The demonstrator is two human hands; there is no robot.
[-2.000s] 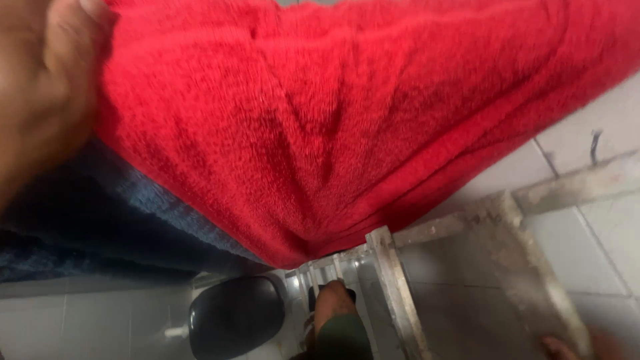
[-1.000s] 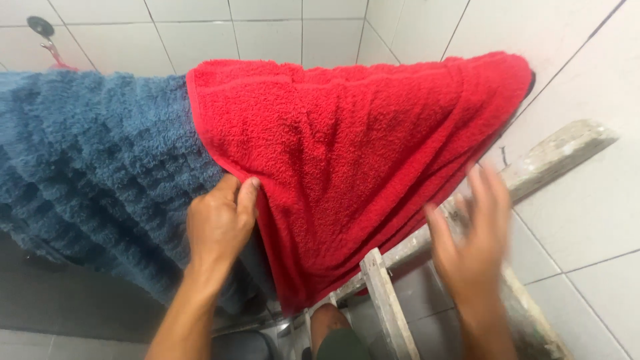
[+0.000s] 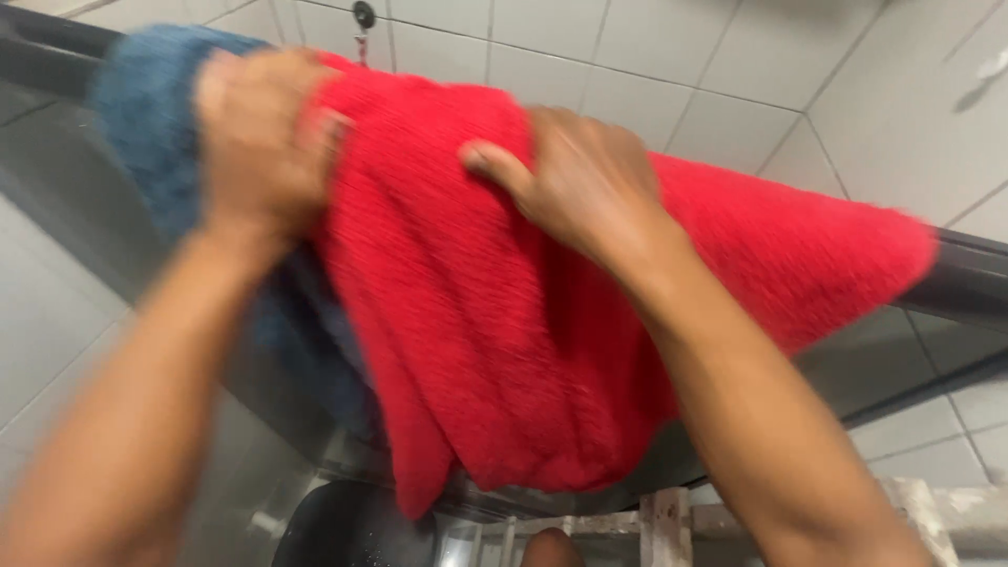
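Observation:
A red terry towel [image 3: 472,331] hangs bunched over a dark metal rail [image 3: 965,272], next to a blue textured towel [image 3: 150,126] on the left. My left hand [image 3: 264,142], blurred, grips the cloth where the two towels meet at the rail. My right hand [image 3: 583,173] holds the red towel at its upper middle, thumb on the front and fingers over the top. The red towel's right part stretches along the rail to a rounded end. The fingertips of my right hand are hidden behind the rail.
Below are a black toilet lid [image 3: 354,524], a worn wooden ladder [image 3: 665,524] at the lower right, and a knee between them. Dark glass panels [image 3: 858,370] stand under the rail. White tiled walls [image 3: 756,55] rise behind, with a small black round fitting [image 3: 363,14] on one.
The red towel, spread wide a second ago, is now gathered in the middle. My right hand, earlier apart from the cloth, has taken hold of it. The blue towel is bunched farther left.

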